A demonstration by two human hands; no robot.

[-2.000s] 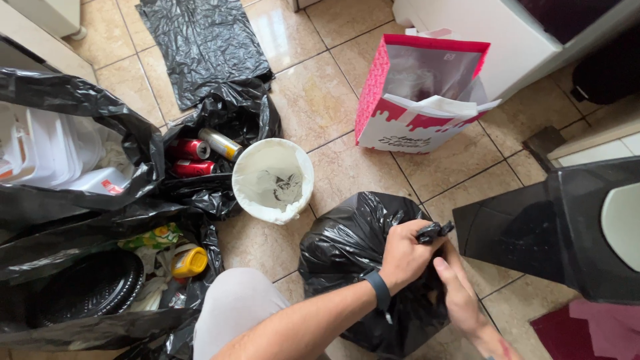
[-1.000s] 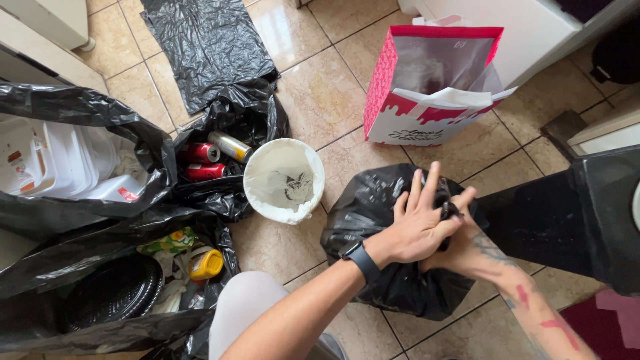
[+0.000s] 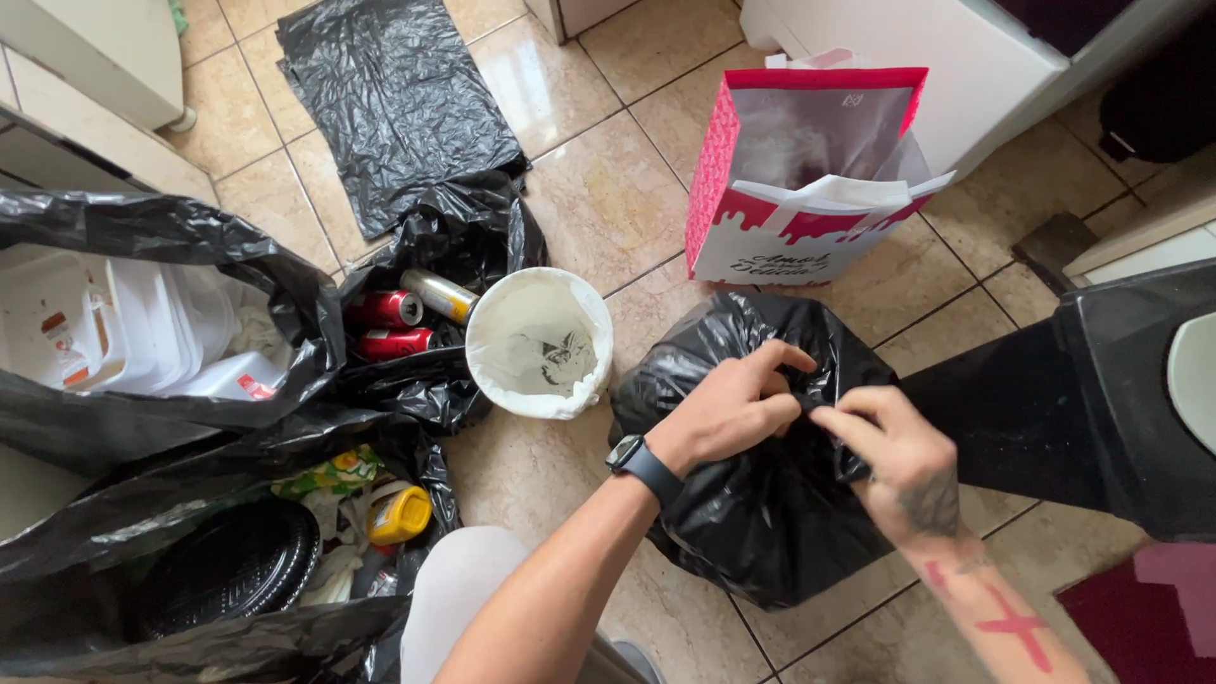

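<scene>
A full black plastic garbage bag stands on the tiled floor, its gathered top between my hands. My left hand, with a watch at the wrist, has its fingers curled on the twisted plastic at the top. My right hand pinches the gathered plastic just to the right of it. Left of the bag is a white plastic bucket with dark residue inside. A pink and white paper shopping bag stands behind the garbage bag.
At left, open black bags hold white plastic containers, red drink cans, a black plastic tray and a yellow container. A flattened black bag lies behind them. A black bin is at right.
My left hand, spread over the bag's top a second ago, has its fingers curled on the gathered plastic. My right hand has come up to the right side of the top.
</scene>
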